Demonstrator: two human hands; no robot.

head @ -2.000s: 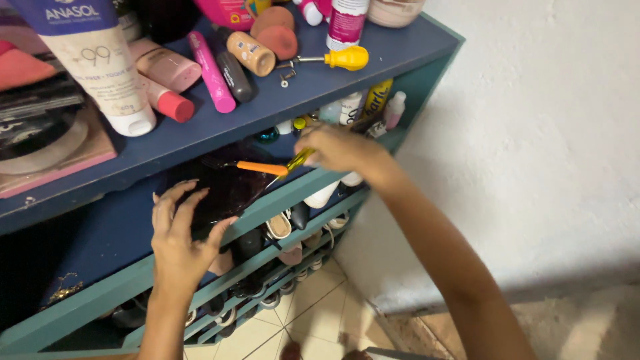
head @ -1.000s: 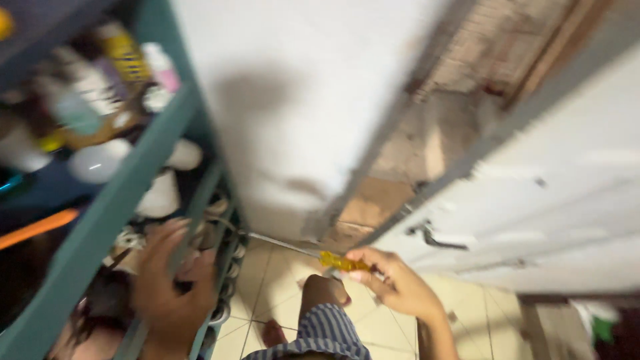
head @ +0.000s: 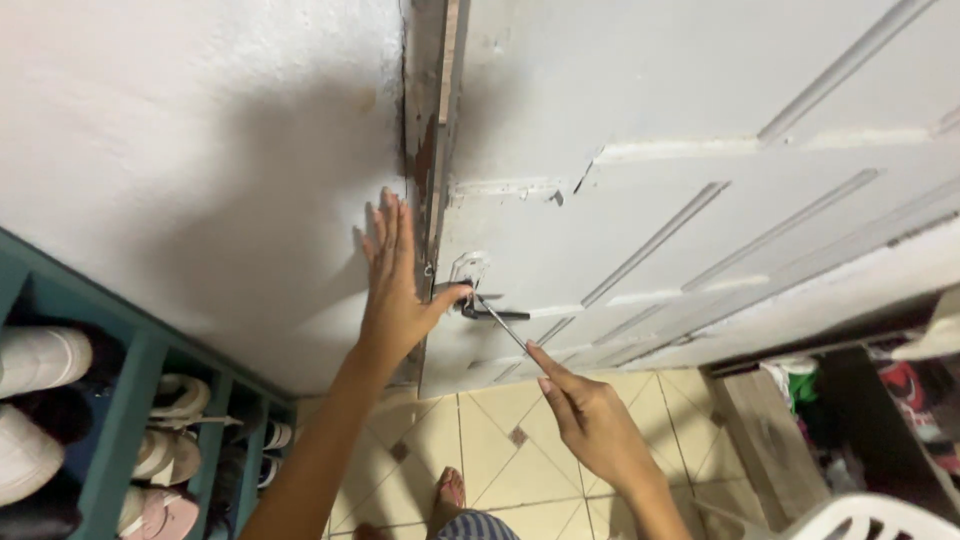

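My right hand (head: 592,420) is closed around the screwdriver, its handle hidden in the fingers. The metal shaft of the screwdriver (head: 504,324) slants up and left, with its tip at the base of the black lever handle (head: 499,315) on the white paneled door (head: 570,232). Spread at the door's edge, my left hand (head: 397,292) has its thumb at the handle's base, and its other fingers reach over toward the wall. Just above the handle is a pale, worn plate area (head: 470,266). Whether the tip sits in a screw cannot be told.
Teal shelves (head: 124,420) with shoes (head: 45,360) stand at the lower left, against the white wall (head: 187,150). At the lower right are a wooden cabinet (head: 776,442) with clothes and a white plastic chair (head: 877,517). My sandaled foot (head: 450,487) is on the tiled floor (head: 525,465).
The view has swung from the shelves to the door. Both hands have left the shelf, and the screwdriver, in my right hand in the earlier frames, now has its tip at the door handle.
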